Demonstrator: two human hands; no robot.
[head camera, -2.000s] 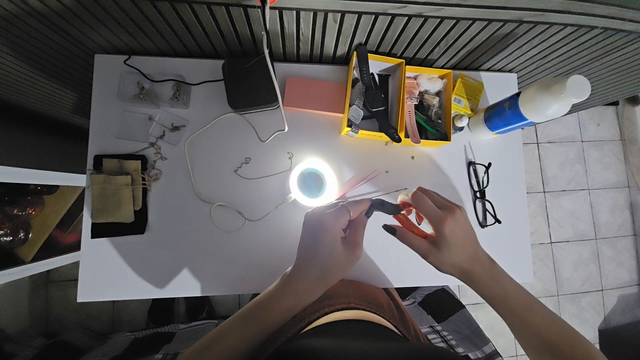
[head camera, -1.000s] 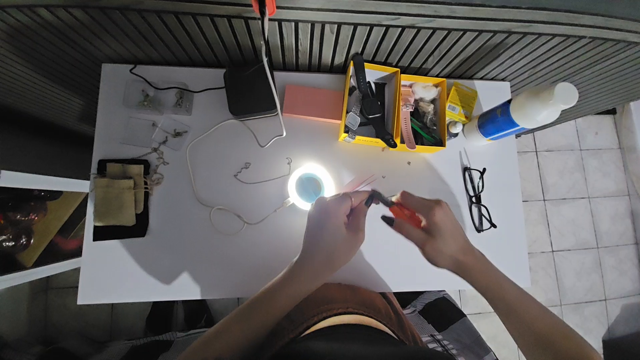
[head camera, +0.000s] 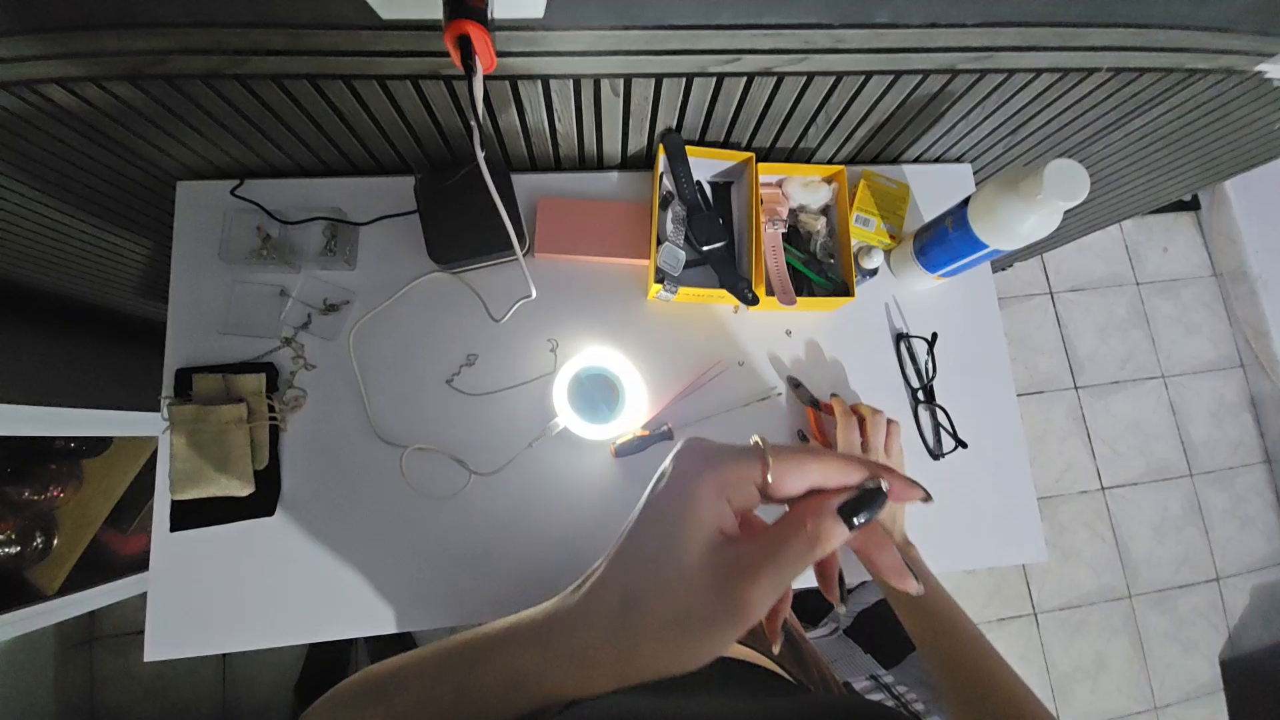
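Observation:
My left hand (head camera: 735, 540) is raised near the camera, thumb and index finger pinched together; whether something tiny sits between the tips is not clear. Beyond it, partly hidden, my right hand (head camera: 875, 460) reaches low over the table with its fingers at red-handled pliers (head camera: 816, 425); whether it grips them cannot be told. The dark jaws of the pliers point up and left. A lit ring lamp (head camera: 600, 393) stands left of the hands, with a small dark-handled tool (head camera: 643, 440) beside it. A thin chain (head camera: 510, 385) lies left of the lamp.
Yellow boxes (head camera: 702, 295) hold watches and small items at the back, beside a pink box (head camera: 592, 230) and a white bottle (head camera: 1010, 222). Eyeglasses (head camera: 930, 395) lie at right. Pouches (head camera: 212, 450) and small clear bags (head camera: 290, 240) lie at left. A white cable (head camera: 365, 375) curves around.
My hands have moved apart. The left has risen toward the camera; the right has lowered to the table with the pliers, which were between both hands before.

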